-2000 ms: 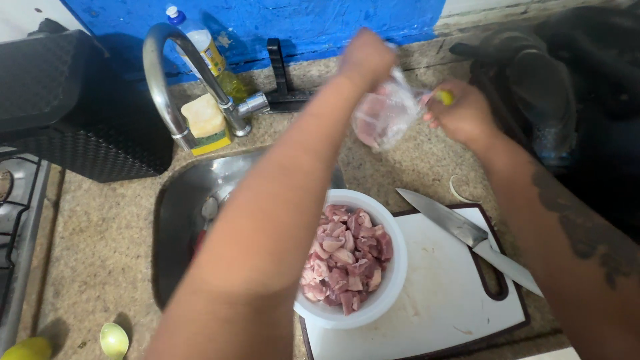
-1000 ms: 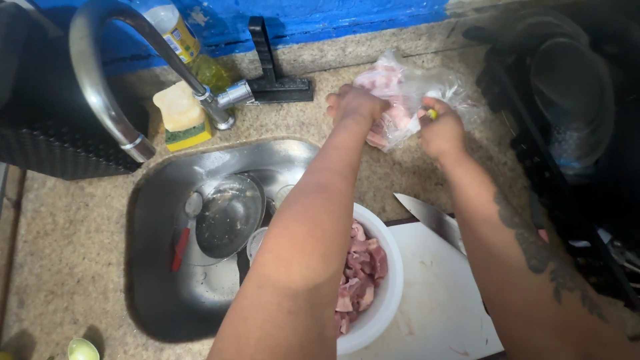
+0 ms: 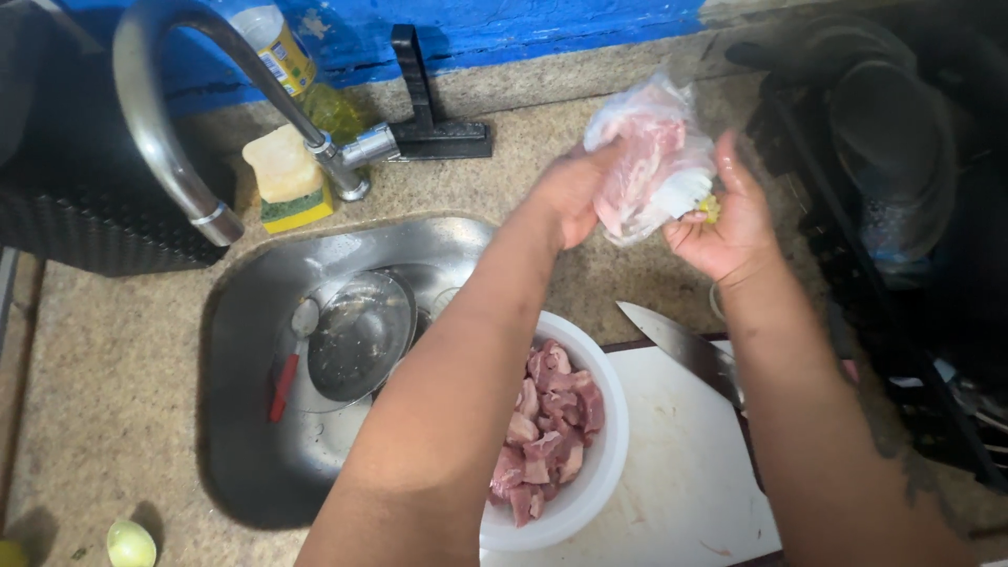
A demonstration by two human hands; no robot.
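Observation:
A clear plastic bag with pale pink meat (image 3: 646,157) is up near the back of the counter. My left hand (image 3: 579,193) grips its left side. My right hand (image 3: 728,216) is at the bag's lower right, palm turned up, with a small yellow item (image 3: 708,209) at its fingers; whether it is fixed to the bag I cannot tell. Below my hands, a white plastic bowl (image 3: 613,441) holds cut raw meat (image 3: 551,417), partly behind my left forearm. A kitchen knife (image 3: 685,346) lies on the white cutting board (image 3: 669,457), its handle hidden by my right forearm.
The steel sink (image 3: 244,472) holds a glass lid or dish (image 3: 362,339) and a red-handled spoon (image 3: 287,378). Around it are the faucet (image 3: 161,126), a sponge (image 3: 295,206), a yellow-labelled bottle (image 3: 283,59) and a black holder (image 3: 441,142). A black rack (image 3: 835,228) stands right, a cut lime (image 3: 131,543) front left.
Two seconds ago the bag hung blurred between my hands; one second ago it was low at the counter's back. Now my hands hold it up, and my right hand has turned palm up.

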